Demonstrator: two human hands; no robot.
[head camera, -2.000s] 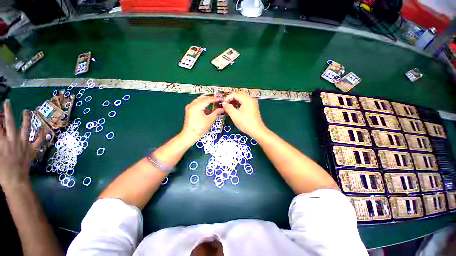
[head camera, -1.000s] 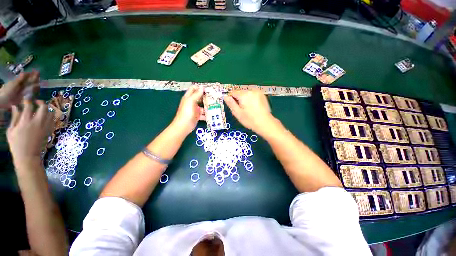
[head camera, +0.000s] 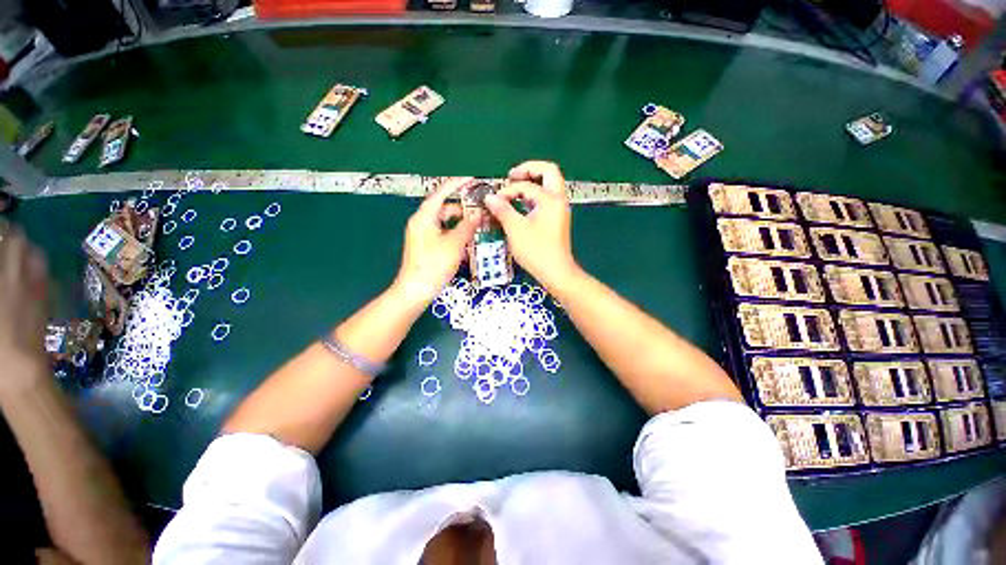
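A tan and green circuit board (head camera: 490, 260) with a white patch is held upright in front of me, above a pile of white rings (head camera: 493, 338). My left hand (head camera: 435, 241) grips its left side near the top. My right hand (head camera: 536, 224) has its fingertips pinched at the board's top end, touching a small dark round part (head camera: 479, 193). The fingertips partly hide that part. Whether a ring is between the fingers cannot be told.
A black tray (head camera: 728, 351) of boards stands at right. At left are a second ring pile (head camera: 149, 337), a board heap (head camera: 119, 252) and another person's blurred arm (head camera: 55, 441). A pale strip (head camera: 309, 183) borders the belt (head camera: 243, 88), which carries spaced boards.
The held board's top end is now between both hands' fingertips; my right hand has moved in and up. The belt boards have shifted left. The neighbour's hands have moved off the left heap.
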